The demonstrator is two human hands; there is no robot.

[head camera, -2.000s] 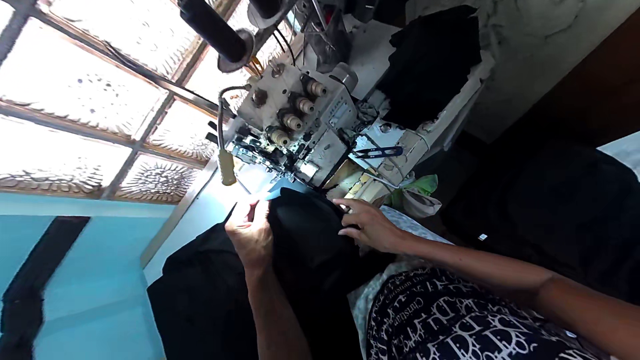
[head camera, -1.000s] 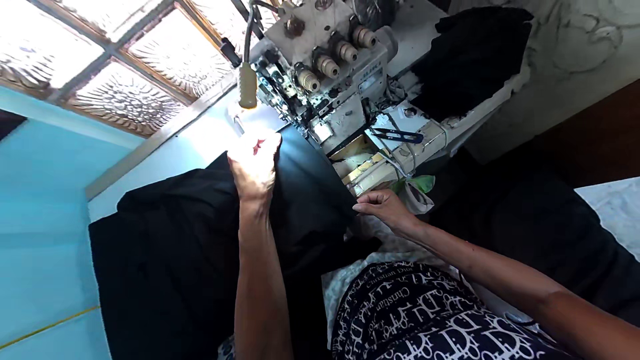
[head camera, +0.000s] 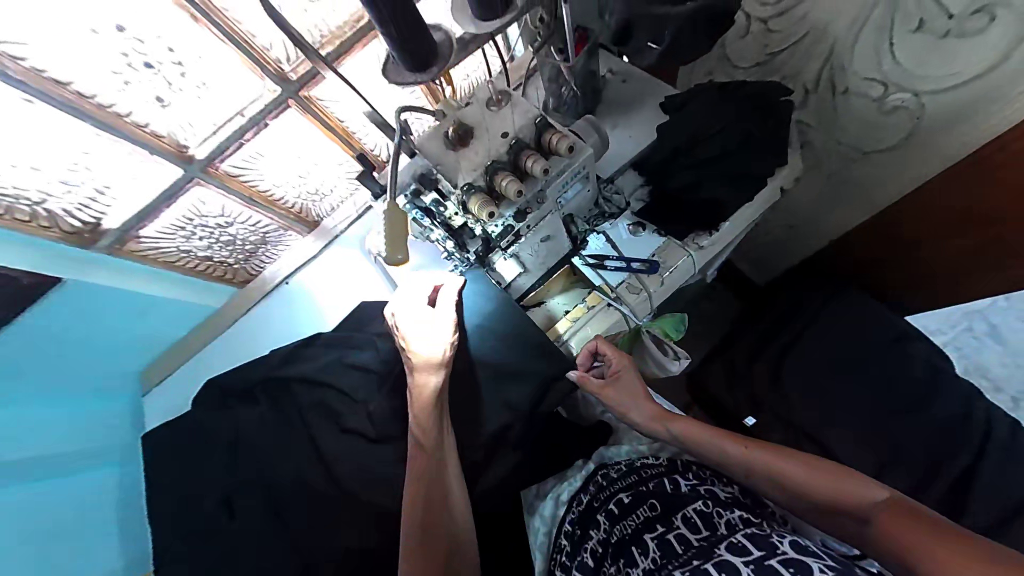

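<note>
Black fabric [head camera: 304, 432] lies spread over the table and my lap, its upper edge at the front of a serger sewing machine [head camera: 520, 168]. My left hand [head camera: 426, 320] pinches the fabric near the needle area, under the machine's bright light. Farther right, my right hand [head camera: 612, 380] holds the fabric's right edge between thumb and fingertips, close to the machine's front corner. Thread snips [head camera: 620, 264] with a dark blue handle rest on the machine bed, right of the presser foot area. The needle itself cannot be made out.
Thread cones [head camera: 412, 40] stand above the machine. A black cloth pile [head camera: 716, 156] lies at the table's right end. A green and white bag [head camera: 660, 344] hangs by the table edge. More dark cloth [head camera: 848, 400] lies at right. A glass-block window [head camera: 216, 136] is behind at left.
My right hand has moved away from the needle area, down along the fabric's right edge. My left hand stays on the fabric near the machine. The view has shifted.
</note>
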